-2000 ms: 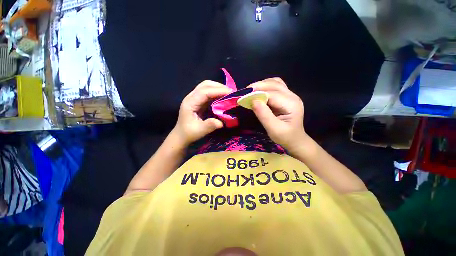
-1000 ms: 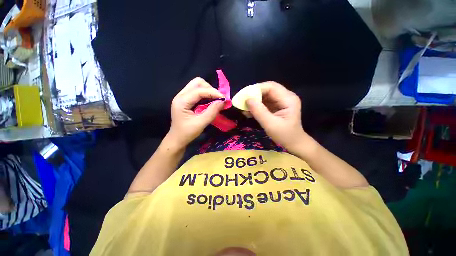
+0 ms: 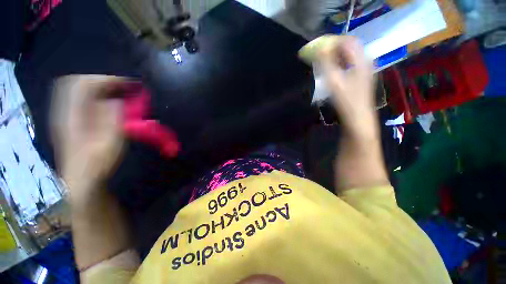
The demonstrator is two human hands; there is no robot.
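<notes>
My left hand (image 3: 91, 125) is at the left of the view, blurred, with the bright pink strip (image 3: 152, 136) in its fingers; the strip's free end hangs out to the right. My right hand (image 3: 344, 64) is raised at the upper right, also blurred, and holds the pale yellow chalk-like piece (image 3: 316, 49), whose rounded end sticks out to the left. The black garment panel (image 3: 222, 83) covers the table between the hands. The presser foot and needle area (image 3: 177, 55) shows under the machine head at the top, lit by the lamp.
The off-white machine head (image 3: 152, 14) is at the top. A blue container with a white sheet (image 3: 408, 28) lies upper right, above a red crate (image 3: 444, 77). A white-patched board (image 3: 25, 155) is at the left edge. Pink-and-black pieces (image 3: 41, 12) show top left.
My hands have moved far apart, the left hand leftward with the pink strip, the right hand up and right with the yellow piece. The view has turned, and more of the machine head shows.
</notes>
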